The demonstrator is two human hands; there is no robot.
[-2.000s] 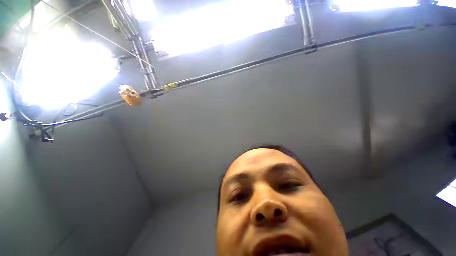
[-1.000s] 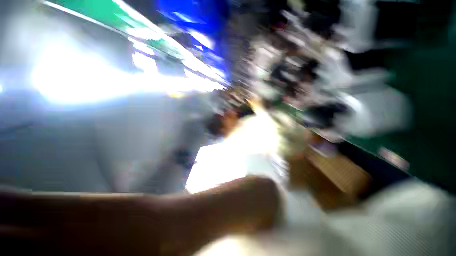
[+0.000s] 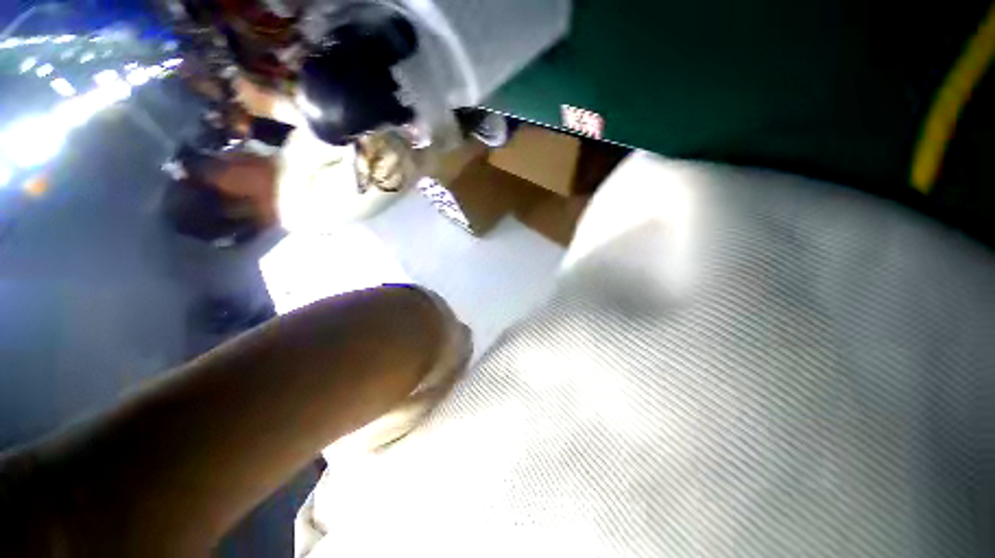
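Observation:
A large finger or thumb reaches in from the lower left, very close to the lens, its tip on or in front of white ribbed fabric. I cannot tell whose hand or which hand it is. The rest of the hand is cut off or hidden, and no held thing shows. Beyond the tip is a flat white surface. A blurred black rounded object is at the upper left, with a whitish, partly clear curved object beside it.
An open brown cardboard box is behind the white fabric. A dark green surface fills the upper right, with a yellow strip on it. Blurred reddish-brown shapes and bright glare are at the upper left.
The view has swung from ceiling lights and a person's face, through a blur, down to fabric and a box. The finger, absent at first, now slants up from the lower left.

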